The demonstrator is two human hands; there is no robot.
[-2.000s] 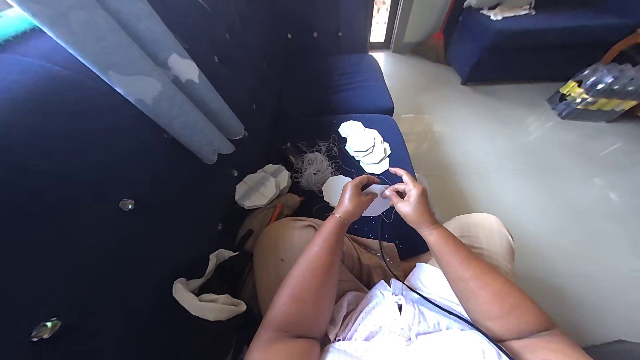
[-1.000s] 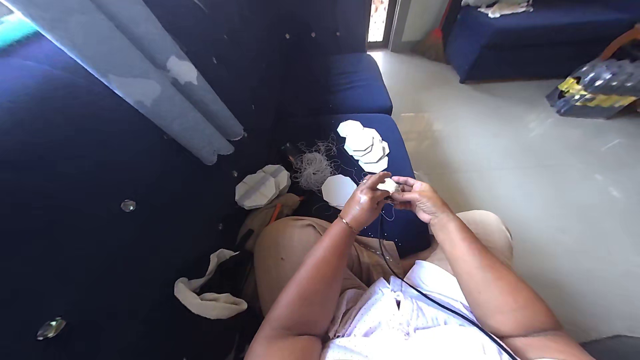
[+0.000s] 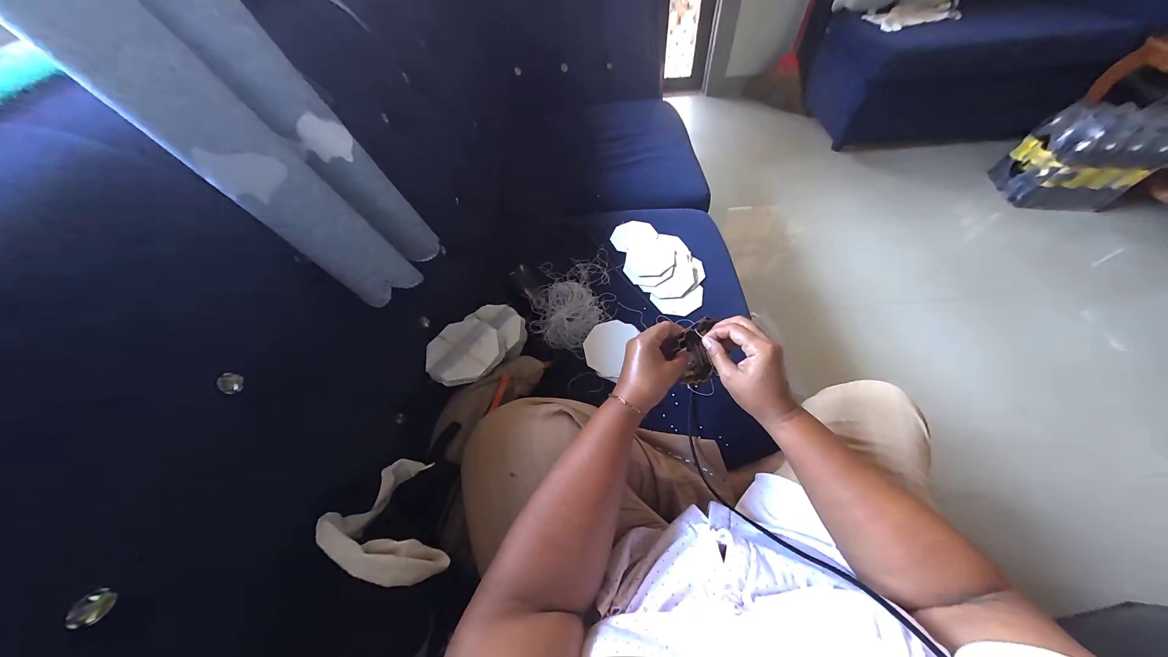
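Between my hands, over the blue cushion, is a dark brown patterned piece [image 3: 698,354] whose exact kind I cannot tell. My left hand [image 3: 653,365] grips its left edge. My right hand [image 3: 746,367] has thumb and fingertips pinched at its upper right, where a thin thread shows. A white octagonal piece [image 3: 609,349] lies just left of my left hand. Beyond my hands, several white octagonal pieces [image 3: 659,265] lie overlapped on the cushion. A tangle of pale thread [image 3: 570,312] sits to their left, and more octagonal pieces [image 3: 465,350] lie farther left.
The blue sofa backrest [image 3: 228,474] rises at left under a grey curtain [image 3: 274,137]. A cream cloth band [image 3: 383,558] lies beside my leg. A black cable [image 3: 785,545] crosses my lap. Wrapped bottles [image 3: 1086,155] stand on the floor at right, near another blue sofa [image 3: 949,82].
The white piece between my hands has given way to a dark brown patterned face. My hands have moved slightly apart since one second ago.
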